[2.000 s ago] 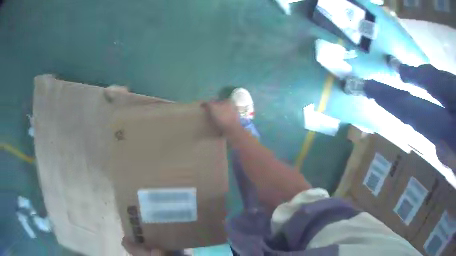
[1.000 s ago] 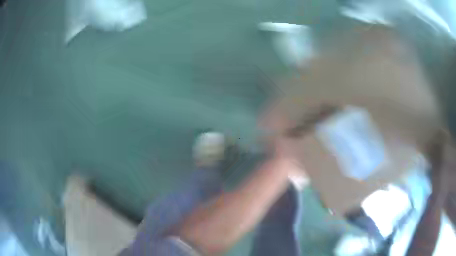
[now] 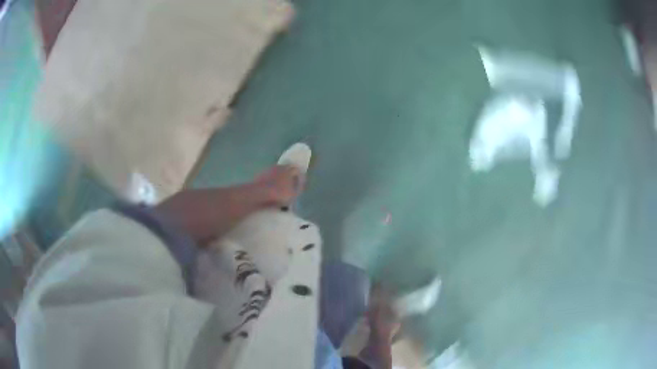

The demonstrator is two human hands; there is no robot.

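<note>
The frame is blurred. My left hand (image 3: 284, 184) is left of centre, at the end of my bare forearm, overlapping a white shoe tip. Its fingers look bent, but I cannot tell whether they hold anything. My right hand (image 3: 382, 317) is low in the view, small and smeared, beside a white piece (image 3: 421, 295). I cannot tell whether it touches or grips that piece. No carton shows in either hand. A pale board (image 3: 151, 79) lies at the upper left, beyond my left forearm.
Crumpled white paper strips (image 3: 511, 130) lie on the green floor (image 3: 403, 137) at the right. A small white scrap (image 3: 142, 189) is at the board's lower edge. My shirt front fills the lower left. Blurred shapes stand at the upper right edge.
The view has swung round. The labelled carton that was in my hands is no longer in view. The pale board now shows at the upper left, and my left hand is near my shoe.
</note>
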